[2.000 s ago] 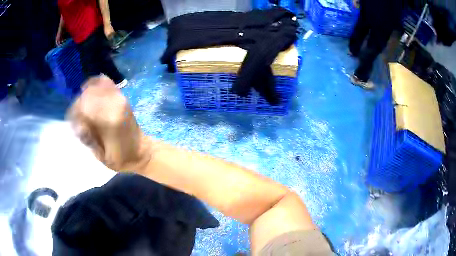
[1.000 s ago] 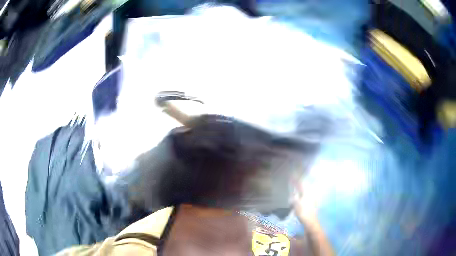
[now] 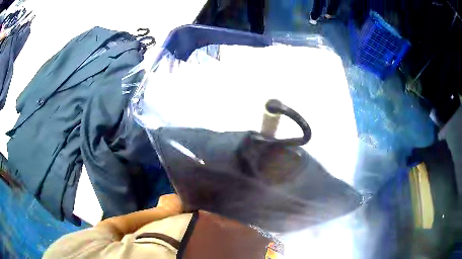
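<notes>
A dark jacket (image 3: 218, 172) lies in front of me under clear, shiny film (image 3: 185, 152), over the near part of the basket (image 3: 223, 35) filled with glaring white poly bags (image 3: 233, 86). A tan tube with a curved black hook (image 3: 271, 124) stands up at the jacket's collar. My left hand (image 3: 171, 202) is at the lower left edge of the bagged jacket, its fingers mostly hidden; I cannot tell whether it grips. My right hand is not in view.
Grey-green suit jackets (image 3: 55, 111) lie on the white table (image 3: 61, 15) at left, with dark hanger hooks showing at the collar. A blue crate (image 3: 382, 45) stands at the upper right. People's legs and feet show at the top.
The view has turned from the floor and crates to the bag-filled basket and table. The dark jacket now lies spread under film, the hooked tube further right. My right arm has left view.
</notes>
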